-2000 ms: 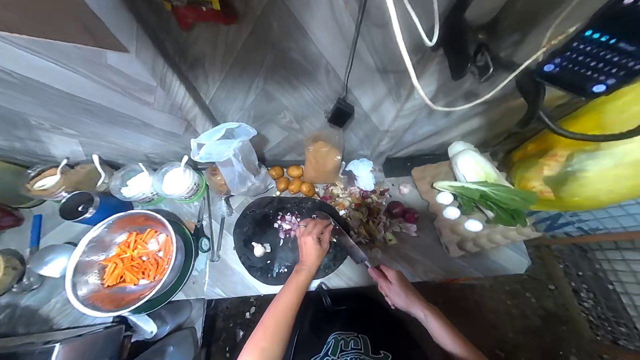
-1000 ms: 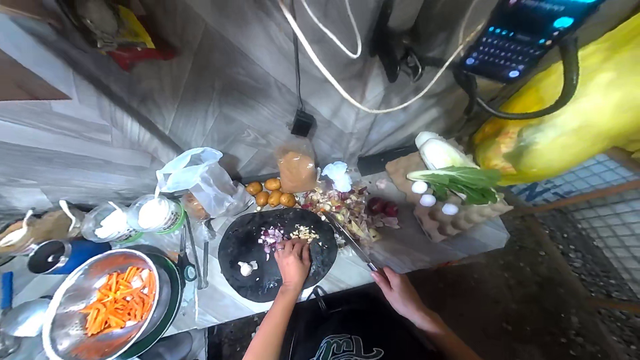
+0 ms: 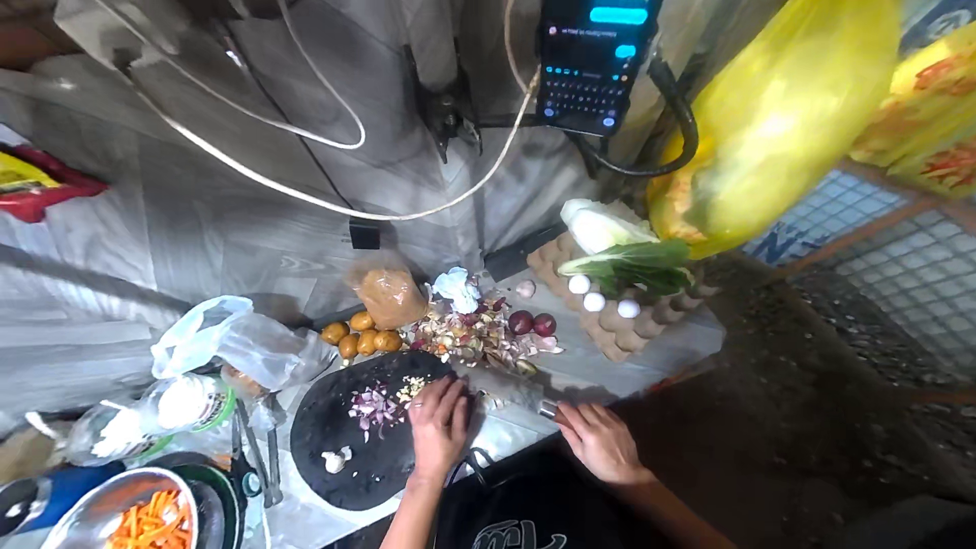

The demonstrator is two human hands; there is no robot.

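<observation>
My right hand (image 3: pixel 602 442) is closed on the handle of a kitchen knife (image 3: pixel 507 389), whose broad blade points left toward the right edge of a black oval cutting board (image 3: pixel 328 412). On the board's right side rests my left hand (image 3: pixel 441 415), fingers bent and close to the blade tip; whether it holds anything is hidden. Chopped red onion (image 3: pixel 374 408) and a small heap of minced garlic (image 3: pixel 412 387) lie left of that hand. A garlic piece (image 3: pixel 334 460) sits at the board's lower left. Beyond the knife spread onion and garlic peelings (image 3: pixel 469 332).
Small orange-brown fruits (image 3: pixel 366 341) and two red onions (image 3: pixel 532 323) lie behind the board. An egg tray (image 3: pixel 618 335) holds eggs and a leafy vegetable. Left are scissors (image 3: pixel 245 476), jars and a metal bowl (image 3: pixel 76 526) of carrot strips. A phone (image 3: pixel 591 69) and cables hang above.
Two seconds ago the knife was over the board beside my left hand; now its blade lies mostly right of the board. The view has shifted right.
</observation>
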